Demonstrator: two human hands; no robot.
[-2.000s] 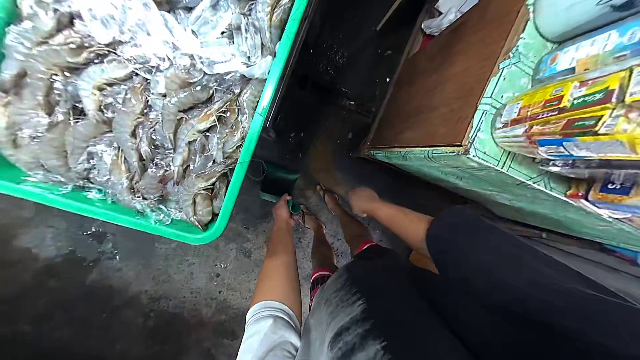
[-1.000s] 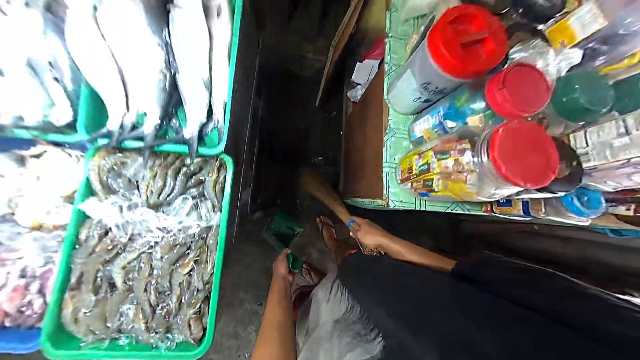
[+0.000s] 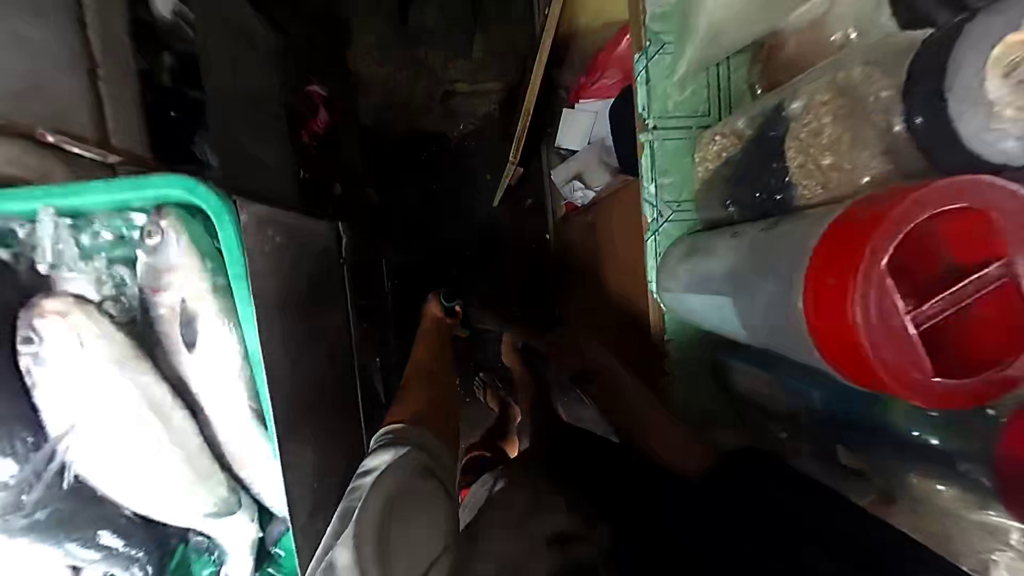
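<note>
My left hand is low in the narrow dark aisle, its fingers closed around a handle with a pale green rim; the dustpan beyond it is lost in the dark. My right forearm reaches down on the right in deep shadow. The right hand is barely visible there, and whether it holds the broom cannot be seen. Below the hands are bare feet on the floor.
On the left, a green tray holds whole fish and ice. To the right, jars, one with a red lid, stand on a green patterned tabletop. A wooden strip and papers lie further along.
The view has moved forward along the aisle, from the shrimp tray to the fish tray. The right hand, seen on a broom one second ago, is now in shadow. The left hand remains closed on the handle.
</note>
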